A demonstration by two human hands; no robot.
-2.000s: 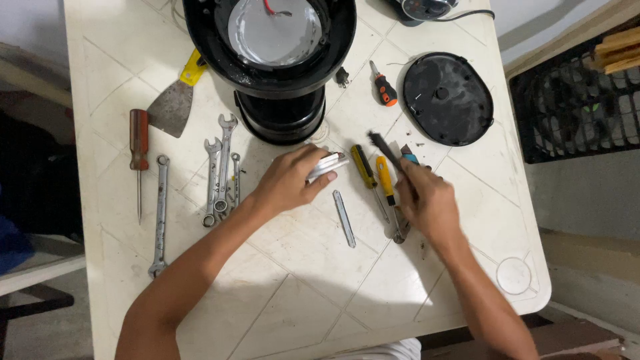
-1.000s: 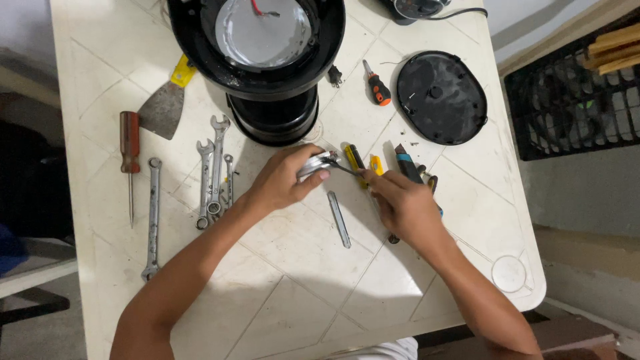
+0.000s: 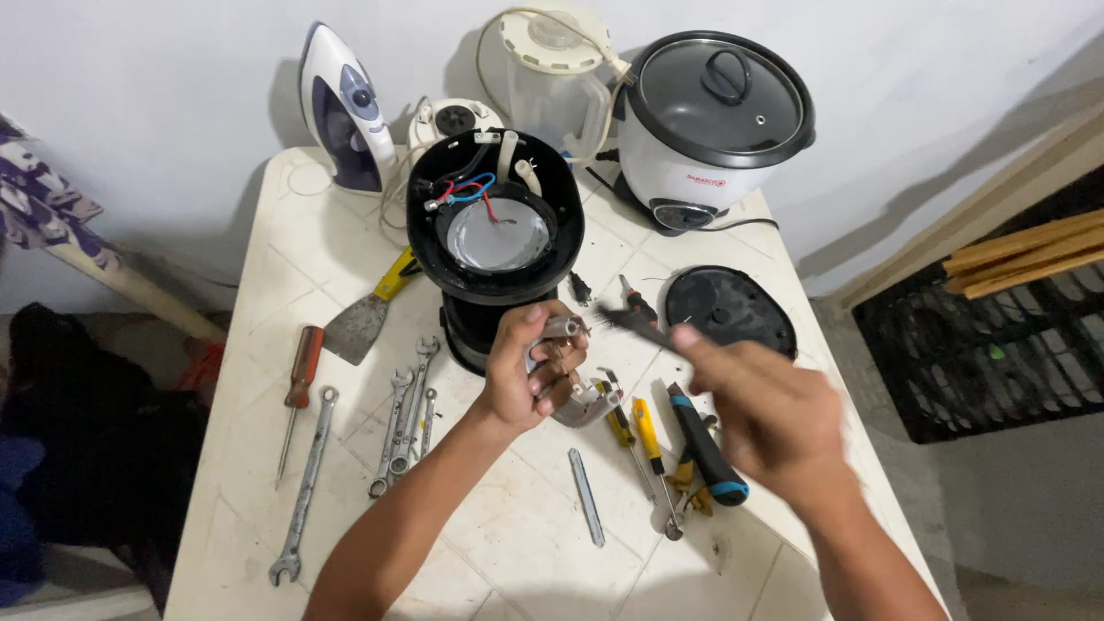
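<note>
My left hand [image 3: 530, 371] grips a curved metal heating element [image 3: 586, 410] in front of the black appliance housing [image 3: 423, 259], a coffee maker by its look. The housing is open on top and shows red and blue wires [image 3: 466, 188] around a round metal plate [image 3: 498, 235]. To the right, my right hand [image 3: 768, 405], blurred, holds a small black brush [image 3: 638, 326] with its bristles towards the element but apart from it. Below the hands lie a flat metal strip [image 3: 586, 498], yellow-handled screwdrivers [image 3: 647, 429] and a black and blue utility knife [image 3: 705, 444].
At the left lie a putty knife [image 3: 355, 328], a red-handled screwdriver [image 3: 304, 366] and several wrenches [image 3: 310, 483]. A black cover [image 3: 729, 310] lies right. Behind stand an iron [image 3: 345, 112], a blender jar [image 3: 556, 95] and a rice cooker [image 3: 707, 129].
The brush reached the part in my left hand a second ago; now it is held away to the right. The part is turned and shows more. The view has tilted up.
</note>
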